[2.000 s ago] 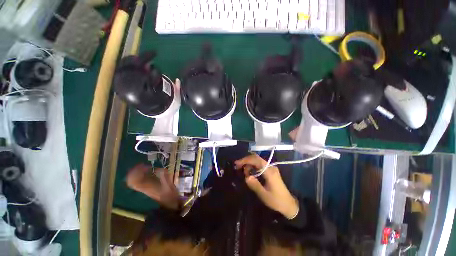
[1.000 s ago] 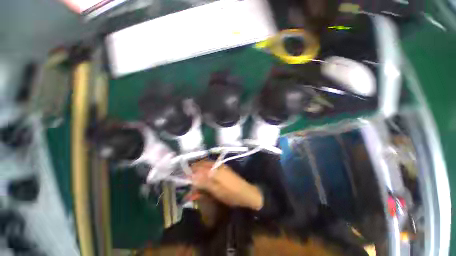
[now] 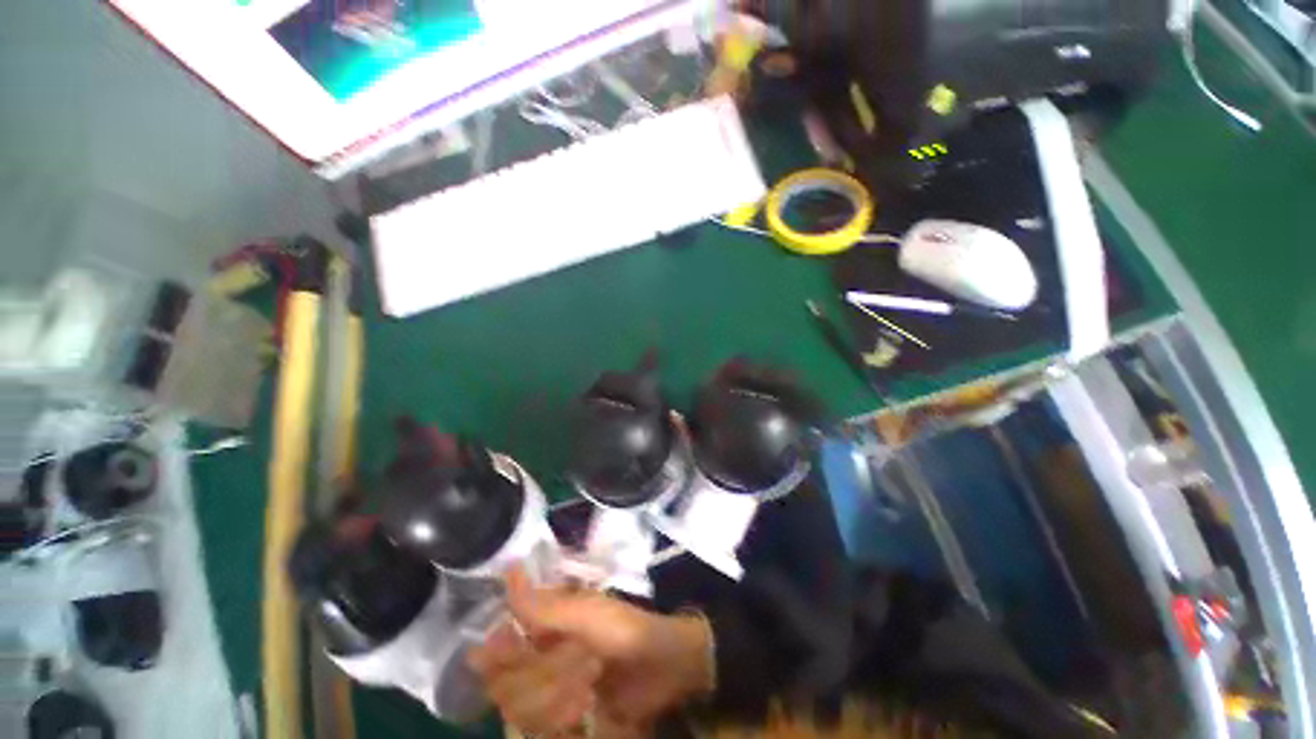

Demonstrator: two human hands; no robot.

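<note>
Four security cameras with glossy black ball heads and white bodies stand near the green bench's front edge. Two are at the left, the outer one [image 3: 378, 589] and its neighbour [image 3: 450, 508], close together and tilted. Two more are further right, the inner one [image 3: 621, 445] and the end one [image 3: 748, 430]. My right hand [image 3: 621, 647] reaches in from the right, blurred, at the white bodies of the left pair. Its fingers are bent; what they hold is unclear. Skin lower left of it may be my left hand, but I cannot separate it clearly.
A white keyboard [image 3: 566, 205] lies behind the cameras, below a monitor [image 3: 491, 72]. A yellow tape roll [image 3: 818, 211], a white mouse [image 3: 967, 264] and thin sticks are at the right. A yellow edge tube [image 3: 292, 505] runs along the left, with more cameras [image 3: 119, 627] beyond it.
The view has shifted and turned. The cameras were in a spaced row; now the left two are bunched near my hand, apart from the right two. My right hand has moved left from the cables.
</note>
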